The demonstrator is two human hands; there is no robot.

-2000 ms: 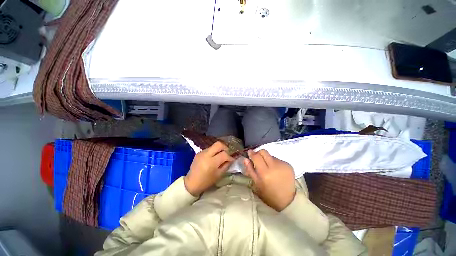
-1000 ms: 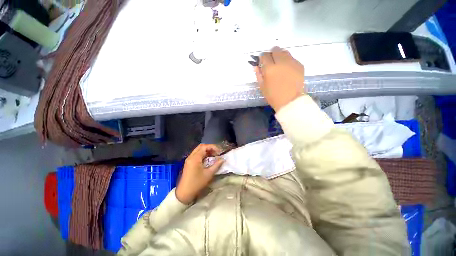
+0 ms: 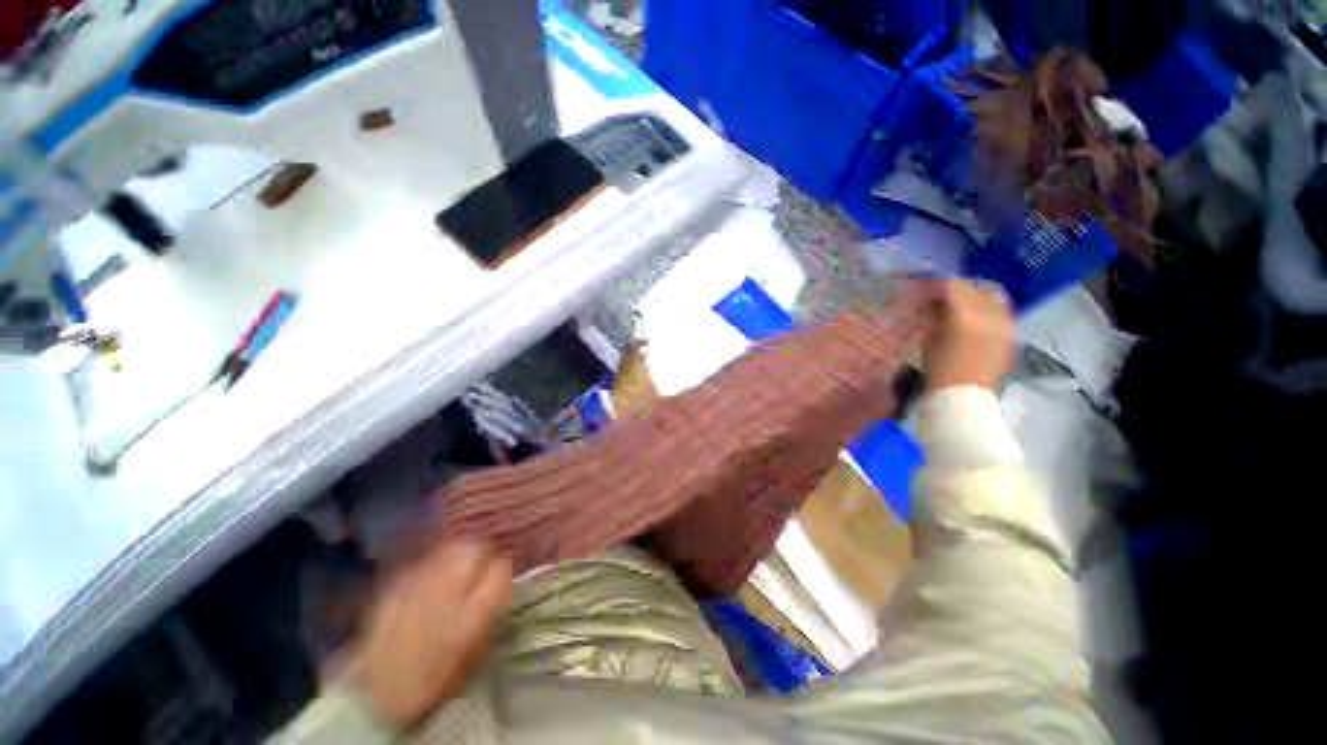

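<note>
A long reddish-brown plaid fabric piece or stack [image 3: 713, 422] stretches across my lap, slanting up to the right. My left hand [image 3: 437, 619] holds its near left end and is blurred. My right hand [image 3: 968, 335] holds its far right end, also blurred. A darker plaid part hangs below the middle of it. The pink-and-blue snips [image 3: 259, 338] lie on the white machine table [image 3: 342, 313].
The sewing machine head [image 3: 262, 58] is at the upper left. A black smartphone [image 3: 521, 201] lies near the table's edge. Blue crates [image 3: 815, 102] stand beyond the table, with brown scraps [image 3: 1070, 146] at the upper right. Cardboard [image 3: 837, 546] and white material lie beneath the plaid.
The view has swung right. My right hand has left the table and the snips, and both hands now hold plaid fabric. The white-backed strip is no longer in my left hand.
</note>
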